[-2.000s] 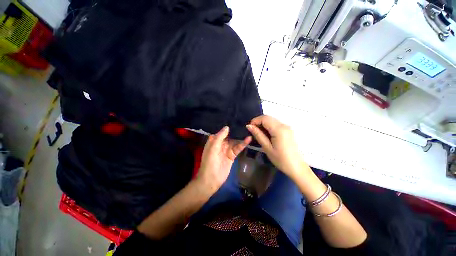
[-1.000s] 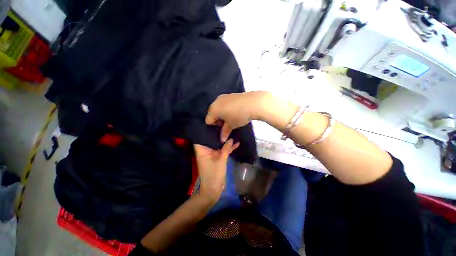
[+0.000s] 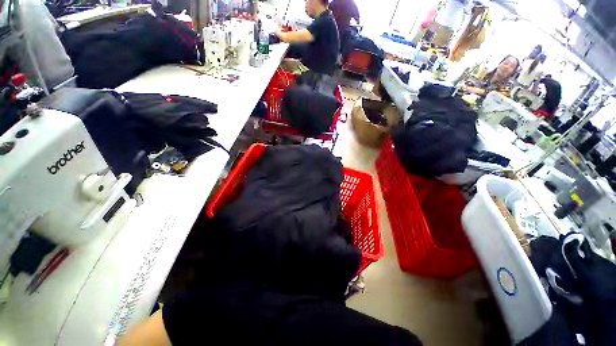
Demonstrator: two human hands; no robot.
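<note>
Neither of my hands is in view. A bare forearm, cut off by the bottom edge at lower left, comes out of a black sleeve; its hand is out of the picture. In front of me a heap of black garments fills a red plastic crate and hangs over its rim. At left is the white "brother" sewing machine on its white table. A thin red-handled tool lies under the machine arm.
More black cloth lies on the table behind the machine. Another red crate, a white tub with black pieces beside it, and a cardboard box stand at right. A person in black sits farther back.
The view has swung to the right and up. Both hands and the garment they were handling have left the picture; the crate heap and the aisle now show.
</note>
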